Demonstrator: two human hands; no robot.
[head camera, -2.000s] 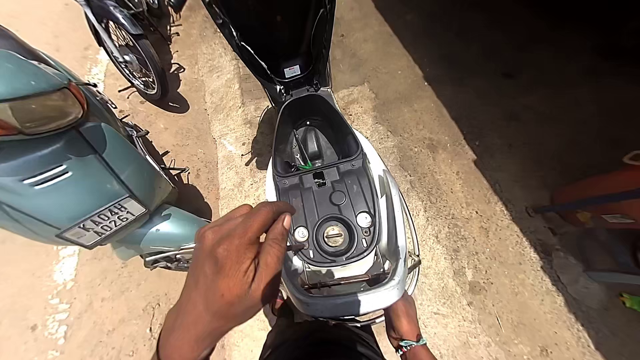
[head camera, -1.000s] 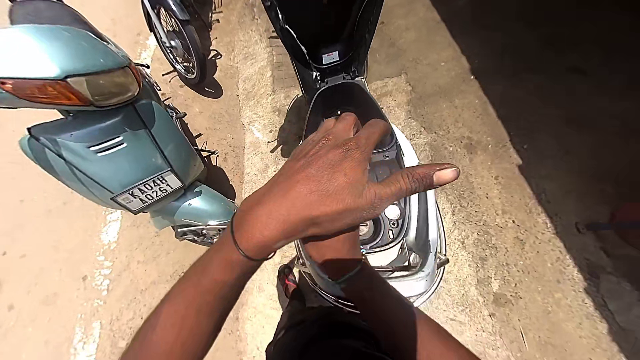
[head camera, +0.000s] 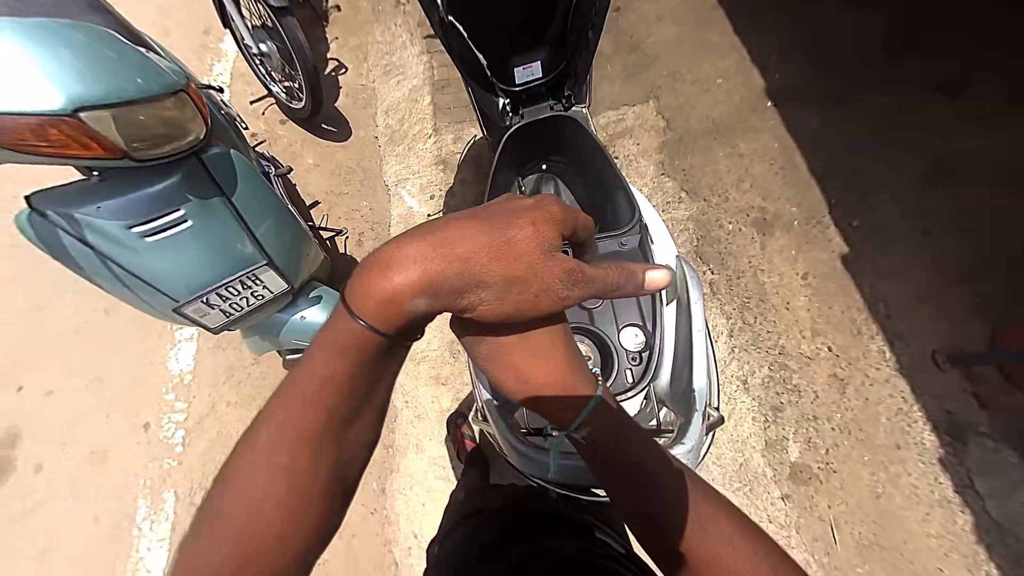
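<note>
My left hand (head camera: 512, 260) is palm down over the seat well of a silver-white scooter, its thumb stretched out to the right and its fingers bent down. Whatever lies under those fingers is hidden. My right hand (head camera: 516, 352) crosses beneath it, a teal thread bracelet at the wrist; its fingers are out of sight below my left hand. The black storage well (head camera: 612, 192) opens in front of both hands. Behind it the black seat (head camera: 532, 36) stands raised. A round filler cap (head camera: 588, 348) shows partly beside my right wrist, with a white round fitting (head camera: 633, 338) to its right.
A teal scooter (head camera: 168, 208) is parked at the left. Past it is the spoked wheel (head camera: 276, 60) of another two-wheeler. The silver grab rail (head camera: 692, 360) curves around the scooter's rear. Deep shade covers the ground at the right.
My right hand has moved from the scooter's rear right side to the seat well, under my left arm. My left hand has moved forward from beside the filler cap. The view has shifted.
</note>
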